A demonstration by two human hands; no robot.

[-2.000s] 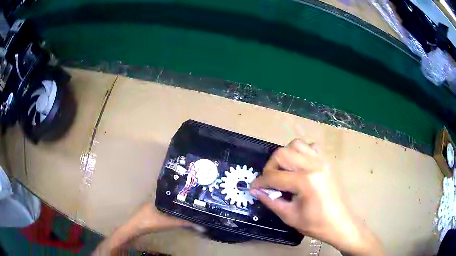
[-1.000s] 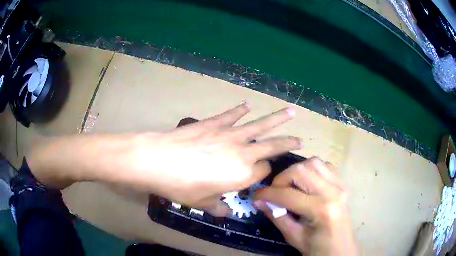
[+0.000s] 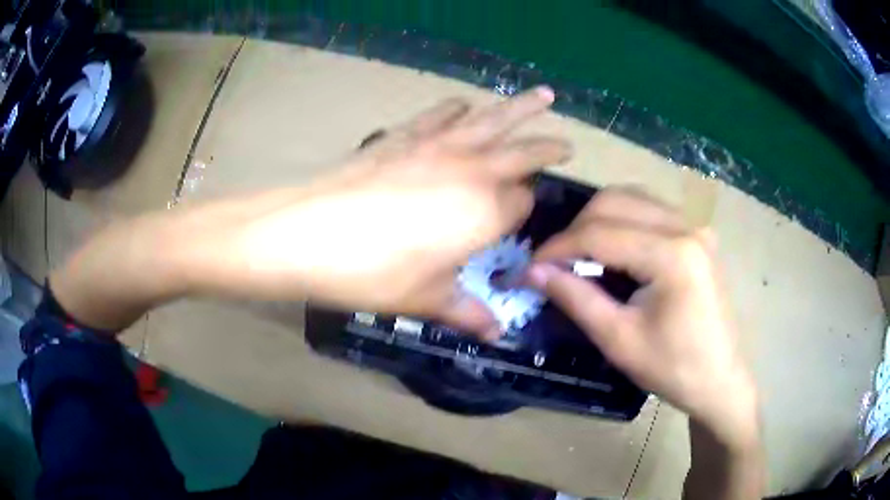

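The black base housing [image 3: 586, 376] lies open on the tan cardboard. The white drive gear [image 3: 503, 288] sits in it, slightly blurred. My left hand [image 3: 420, 210] reaches across the housing with its fingers spread over the far edge; its thumb is at the gear's near-left side. My right hand [image 3: 649, 283] has thumb and index finger pinched at the gear's right side, near its centre. A small white piece [image 3: 587, 268] shows between the right hand's fingers. The motor and wires are hidden under my left hand. Part of the black fan ring [image 3: 464, 391] shows at the near edge.
Another fan unit with white blades [image 3: 83, 109] stands at the far left. A green strip [image 3: 468, 34] runs along the bench's far side. White small parts [image 3: 878, 405] lie at the right edge. Clear plastic wrapping [image 3: 859, 49] is at the top right.
My left hand has come from the housing's near side over its top, covering the motor. My right hand stays at the gear. The housing now appears higher in the picture.
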